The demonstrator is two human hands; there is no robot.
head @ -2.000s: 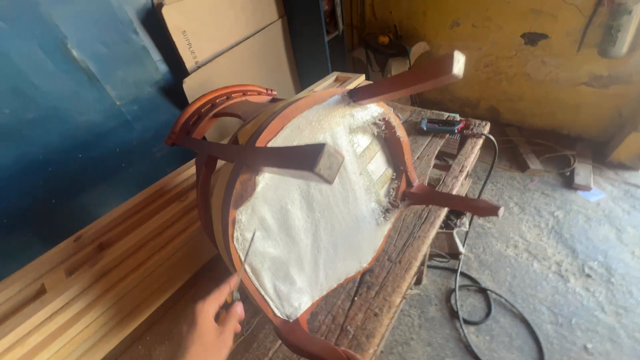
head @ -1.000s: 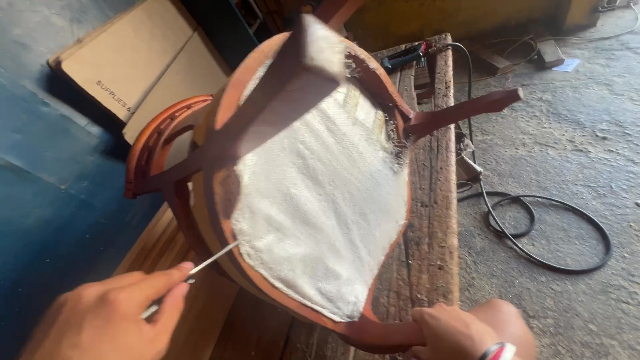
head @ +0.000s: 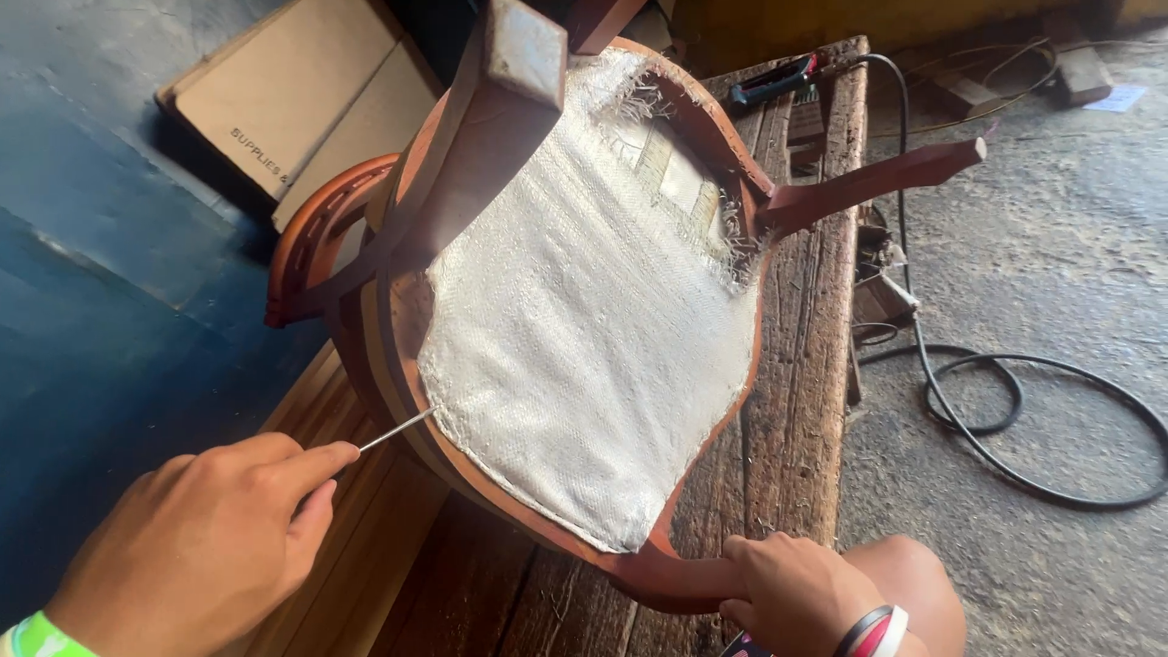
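An upturned wooden chair point(head: 415, 342) lies on a rough wooden bench, its legs pointing up and outward. White woven fabric point(head: 584, 319) covers the underside of its seat, frayed at the upper right, where strips show through a gap. My left hand point(head: 219, 520) grips a thin metal tool point(head: 397, 431), its handle hidden in the fist; the tip meets the fabric's left edge at the seat frame. My right hand point(head: 794, 584) is closed around the lower chair leg point(head: 675, 579).
The worn wooden bench point(head: 803, 365) runs under the chair, with a dark-handled tool point(head: 774, 80) at its far end. A black cable point(head: 1049, 360) loops on the concrete floor. Cardboard point(head: 292, 100) leans at the blue wall; wooden boards point(head: 319, 511) lie left.
My right hand, out of view two seconds ago, now holds the lower chair leg. The thin tool's tip has moved down along the fabric's left edge since one second ago. The view has shifted.
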